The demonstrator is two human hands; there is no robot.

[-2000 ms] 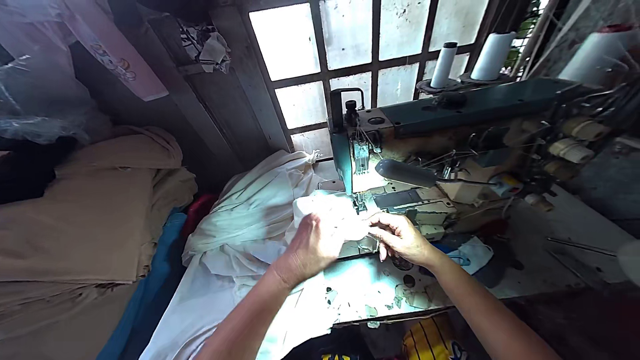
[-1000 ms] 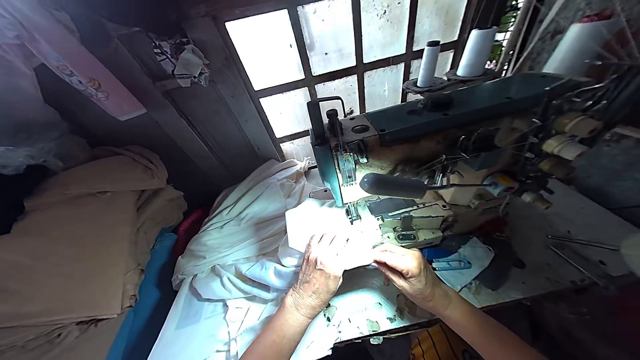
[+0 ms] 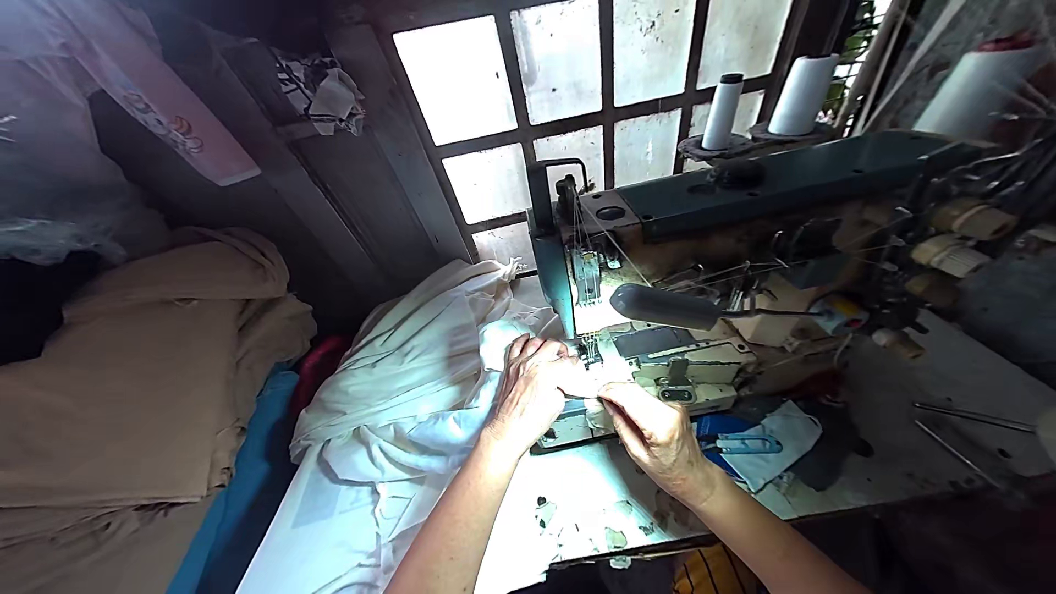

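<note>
An industrial sewing machine (image 3: 759,181) with a dark green top stands on the table, its lamp lighting the needle area. Just in front of the needles, my left hand (image 3: 532,388) lies on white fabric (image 3: 412,346), fingers bent over its edge. My right hand (image 3: 656,429) pinches the edge of the same fabric between thumb and fingers, to the right of my left hand. The rest of the fabric lies bunched at the left of the machine. A grey padded lever (image 3: 664,305) juts out over the machine bed. Glare hides the cloth under the presser foot.
Light blue thread snips (image 3: 747,444) lie on a white cloth piece (image 3: 784,437) right of my right hand. Metal rods (image 3: 965,417) rest farther right. Thread cones (image 3: 802,95) stand behind the machine. Folded brown fabric (image 3: 115,396) is piled at the left; fabric scraps (image 3: 615,536) lie near the table edge.
A broad white fabric piece that lay spread by the needles a second ago now shows only a small part at my fingers. My left hand has moved up close to the needles.
</note>
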